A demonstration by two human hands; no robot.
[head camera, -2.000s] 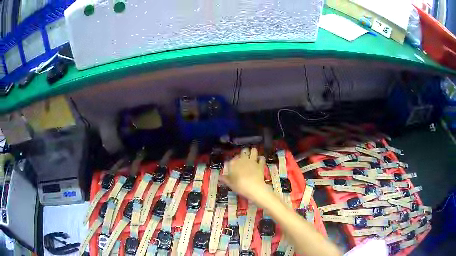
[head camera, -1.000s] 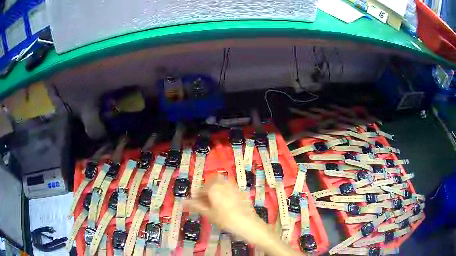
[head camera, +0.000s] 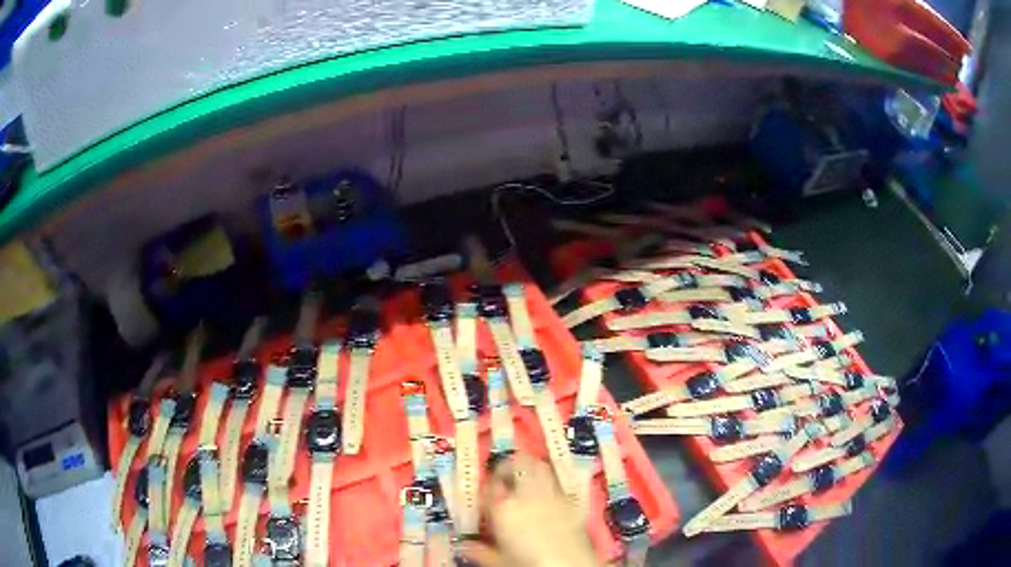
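Smartwatches [head camera: 323, 430] with cream and blue-grey straps lie in rows on a red-orange compartment tray [head camera: 371, 404]. A bare strip of the tray shows between the left rows and the right rows. My right hand [head camera: 534, 521] is bare and blurred at the bottom edge, over the lower right of this tray. Its fingers are at a dark watch face and straps; whether they grip a watch cannot be told. My left hand is out of the picture.
A second red-orange tray [head camera: 794, 536] at right carries many crossing watches. A grey device [head camera: 55, 456] with a lit display stands at left. Blue bins [head camera: 333, 238] and a white cable [head camera: 554, 191] are behind, below a green-edged shelf [head camera: 366, 69].
The view has turned right. My right hand has moved from the tray's back towards its front. The bare strip in the tray's middle is larger, with fewer watches there.
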